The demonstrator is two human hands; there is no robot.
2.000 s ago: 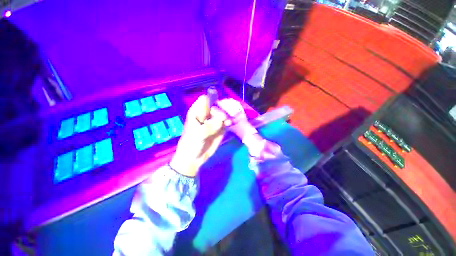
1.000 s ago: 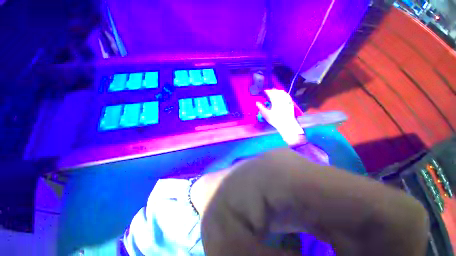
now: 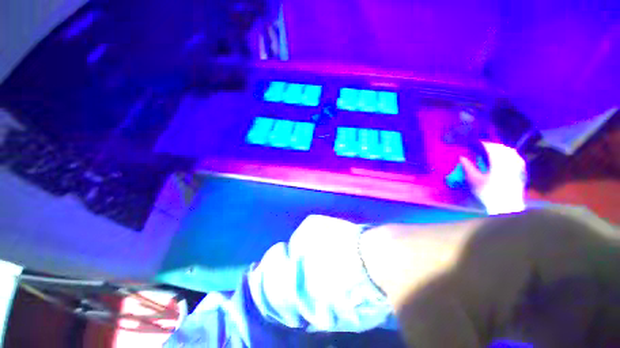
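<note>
Cyan glowing circuit boards (image 3: pixel 369 143) lie in several blocks in a dark flat carrier (image 3: pixel 328 141) on the pink-magenta bed. My right hand (image 3: pixel 503 178), pale and glowing, is at the bed's right end. Its thumb and fingers are curled at a small teal pot (image 3: pixel 457 178), which shows between and beside them. My left hand (image 3: pixel 523 272) is very close to the camera, large, brown and blurred. Its fingers and anything in them cannot be made out. Its pale blue cuff is at the lower middle.
A blurred pale object (image 3: pixel 466 117) stands behind the teal pot. The bed's raised front rail (image 3: pixel 306 182) runs before the teal-blue mat (image 3: pixel 238 221). A dark speckled mass (image 3: pixel 88 163) is at left. A red box (image 3: pixel 146 316) is lower left, and an orange-red surface (image 3: pixel 584 197) is at right.
The view has swung right to left, so the boards appear farther right. My hands were together at first; my right hand has gone to the teal pot, my left has come up near the camera.
</note>
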